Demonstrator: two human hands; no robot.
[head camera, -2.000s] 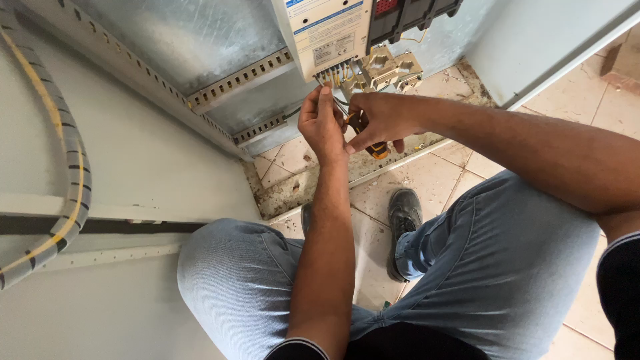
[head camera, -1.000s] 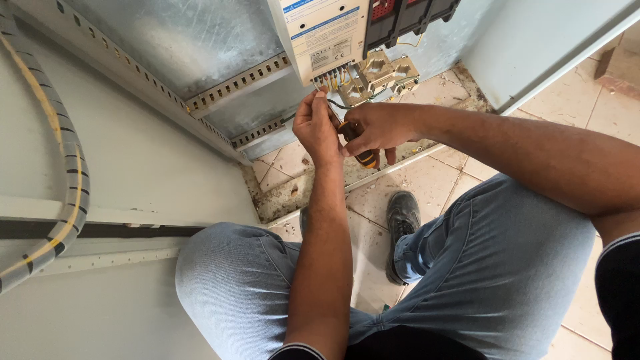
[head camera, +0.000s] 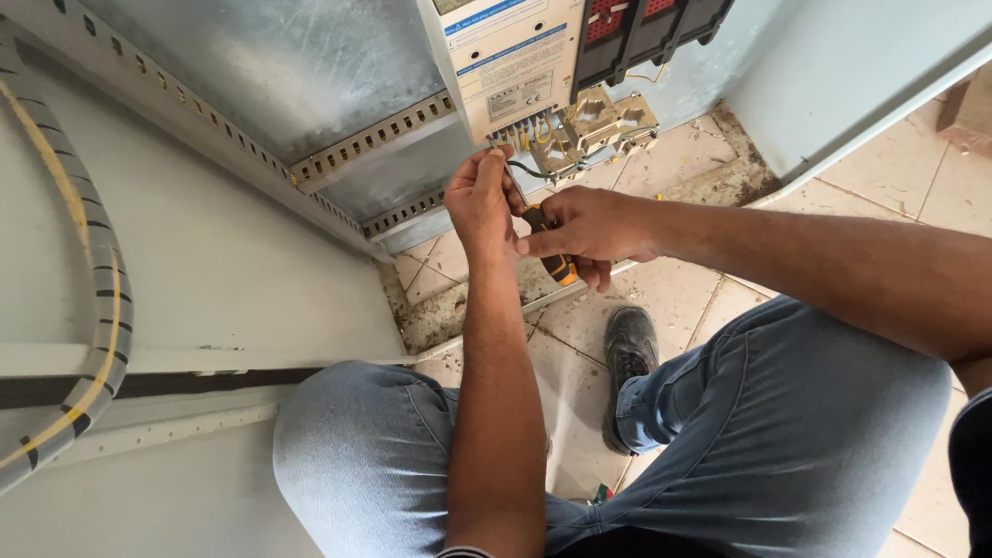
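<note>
My right hand is closed around the black-and-orange handle of a screwdriver, whose shaft slants up and left toward the underside of a cream electrical device. My left hand is at the device's lower left corner, fingertips pinched together beside the screwdriver's shaft; a thin wire may be between them, but the fingers hide it. Several thin wires enter terminals along the device's bottom edge. A dark cable curves from near my left fingertips toward beige current transformers.
Slotted metal rails cross the cabinet's back and left side. A spiral-wrapped cable bundle hangs at far left. Black modules sit right of the device. Below are the cabinet's dirty bottom edge, floor tiles and a shoe.
My right hand has turned with the screwdriver, and more of its handle shows now than one second ago. My left hand stays at the device's lower edge.
</note>
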